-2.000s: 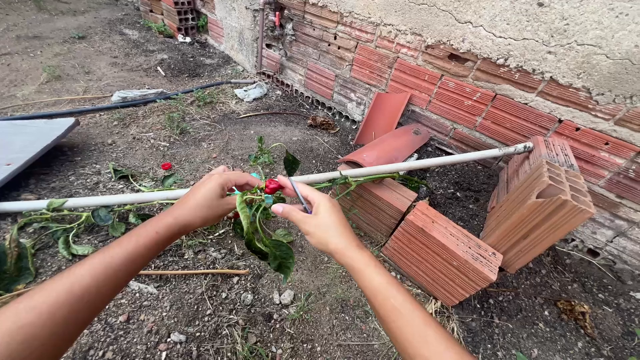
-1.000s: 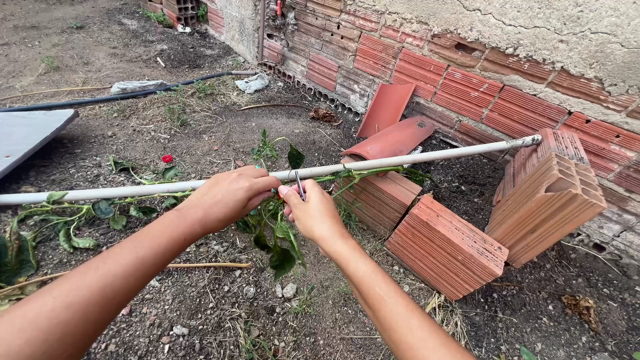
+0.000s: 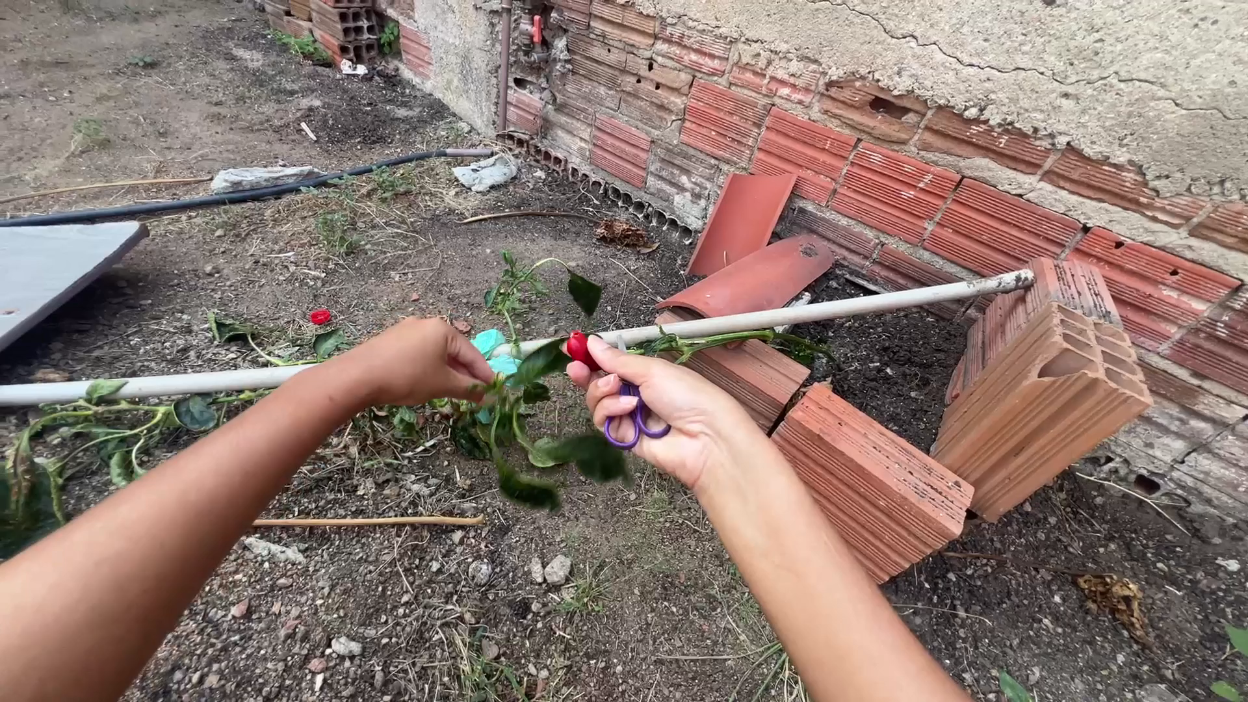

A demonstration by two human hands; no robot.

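My left hand [image 3: 429, 363] pinches the green stems of a leafy vine [image 3: 507, 400] beside a turquoise tie or strip [image 3: 495, 353] at the white pipe [image 3: 819, 310]. In my right hand [image 3: 648, 400] is a pair of purple-handled scissors [image 3: 636, 417], the blades mostly hidden by the fingers. Its thumb and fingertips are at a small red fruit or bud [image 3: 579, 347] on the plant. The vine's leaves hang below the pipe, some of them blurred. More of the vine trails along the pipe on the left, with a red flower [image 3: 320, 317] above it.
The pipe's right end rests at upright hollow bricks [image 3: 1043, 400]. Another brick [image 3: 873, 478] and curved roof tiles [image 3: 756, 278] lie near the brick wall [image 3: 907, 190]. A grey slab [image 3: 58, 268] is at the left, with a black hose [image 3: 224, 198] behind it.
One second ago both hands were close together on the pipe; now they are farther apart. The red fruit or bud and turquoise strip, hidden then, show again. The scissors' purple handles have come into view.
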